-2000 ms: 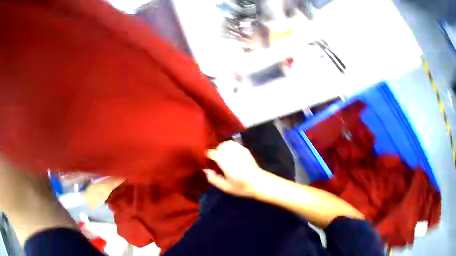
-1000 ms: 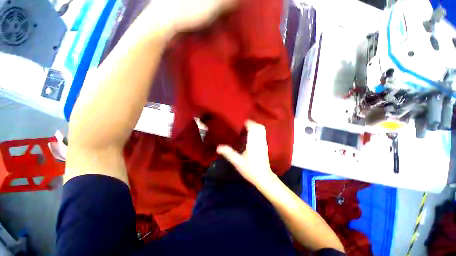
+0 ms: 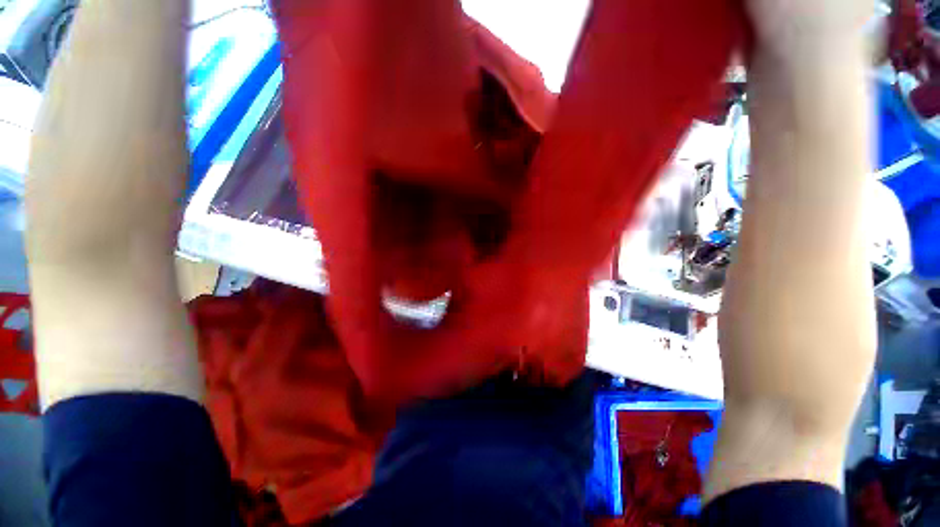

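The red garment [image 3: 454,206] hangs spread in front of me, blurred, with one part stretching up towards each raised arm. A white label [image 3: 417,307] shows inside its dark opening. Both my forearms reach up past the top edge. My left hand is out of the picture above. Only the blurred base of my right hand [image 3: 809,15] shows at the top right, beside the red cloth; its fingers are hidden or cut off.
The overlock machine [image 3: 711,232] is partly behind my right forearm. The white table's front edge [image 3: 253,252] runs behind the garment. A red garment pile [image 3: 289,396] lies by my lap. A blue bin [image 3: 603,453] with red cloth stands below right. A red stool or crate [image 3: 15,345] is at far left.
Both arms have risen and spread apart, my right arm moving up from near my lap. The garment has opened out between them, and its white label now shows.
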